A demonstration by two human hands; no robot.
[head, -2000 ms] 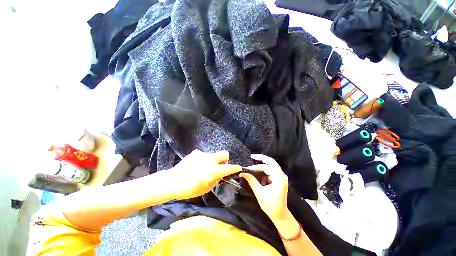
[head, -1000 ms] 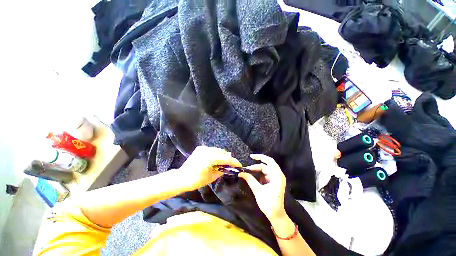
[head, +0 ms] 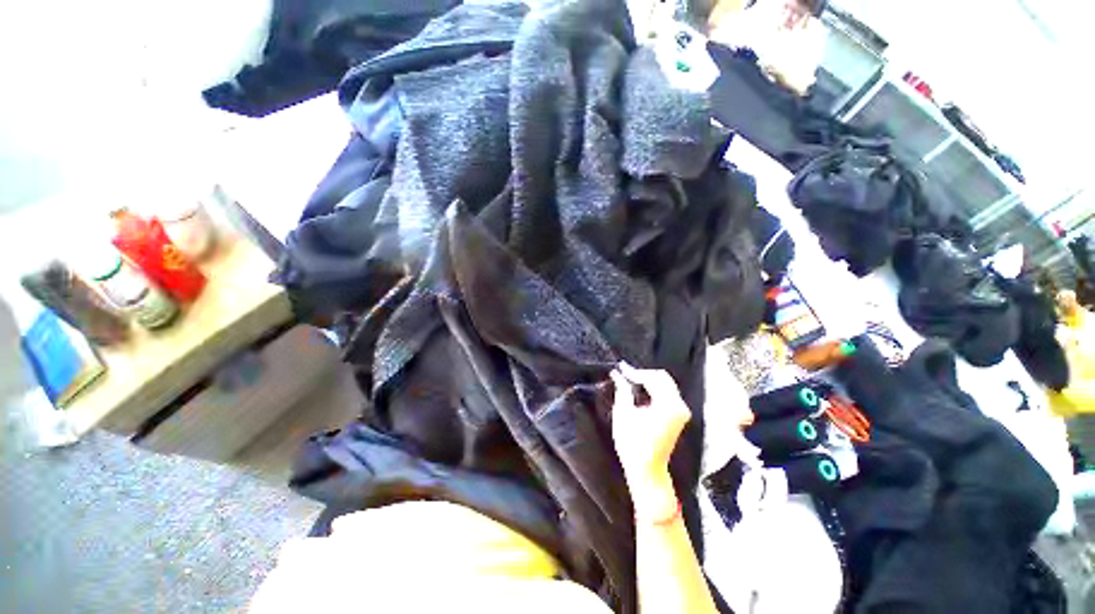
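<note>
The dark flecked coat [head: 570,156] is heaped in front of me, with smooth black lining [head: 492,396] turned up towards me. My right hand [head: 648,414], with a red band at its wrist, is at the edge of the cloth right of the lining. Its thumb and fingertips are pinched together on the coat's edge. I cannot make out a needle or thread there. My left hand is not visible; the cloth may hide it.
Black thread cones [head: 787,416], orange-red scissor handles [head: 849,420] and a white plastic bag [head: 769,552] lie right. A phone [head: 793,314] lies above them. Left, a wooden cabinet [head: 204,348] holds a red container [head: 160,254]. People are partly visible at top and far right.
My left hand and forearm have gone from view; they were at my right fingertips, holding a small dark tool. The lining is now spread up. The view has shifted, showing more cabinet and room.
</note>
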